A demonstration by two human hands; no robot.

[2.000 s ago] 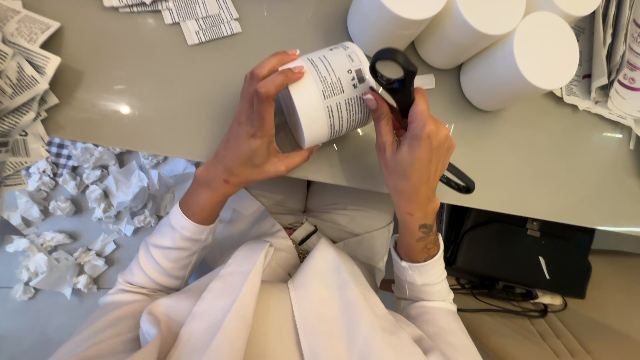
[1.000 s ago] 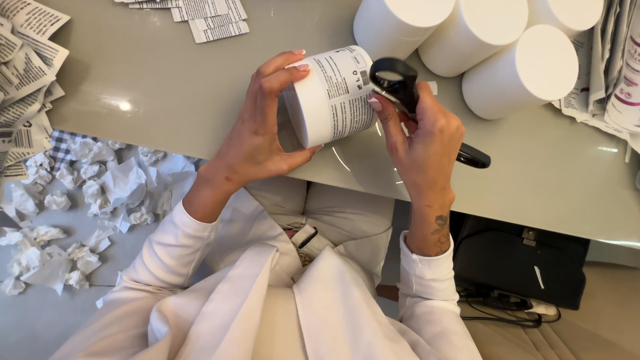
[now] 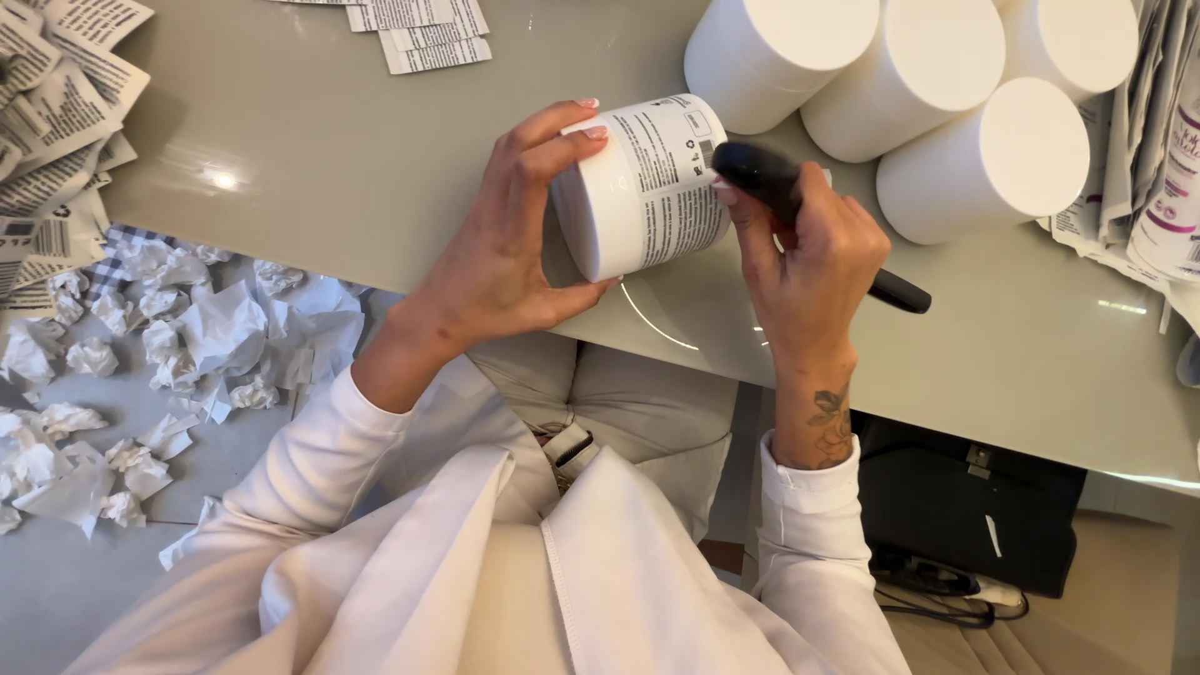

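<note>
My left hand [image 3: 511, 220] grips a white plastic jar [image 3: 609, 211] near its end, fingers on top and thumb below. The jar lies tilted on its side at the table's edge and bears a label [image 3: 670, 178] with printed text and a barcode. In my right hand [image 3: 811, 258] is a black-handled tool [image 3: 759, 173]; its rounded head is close against the label's right side, and its handle end sticks out beyond my palm. What kind of tool it is, I cannot tell. My right thumb and fingertips are at the label's edge.
Several white jars [image 3: 984, 159] stand at the back right, beside printed sheets and a white bottle [image 3: 1172, 197]. Printed label strips [image 3: 436, 47] lie at the back, with a heap of them [image 3: 56, 122] at the far left. Crumpled white paper [image 3: 225, 328] covers the floor at left. A black case [image 3: 966, 506] is below the table.
The black tool's rounded head has turned, so its round face, seen before, now shows edge-on. The jar stays in my left hand in much the same place.
</note>
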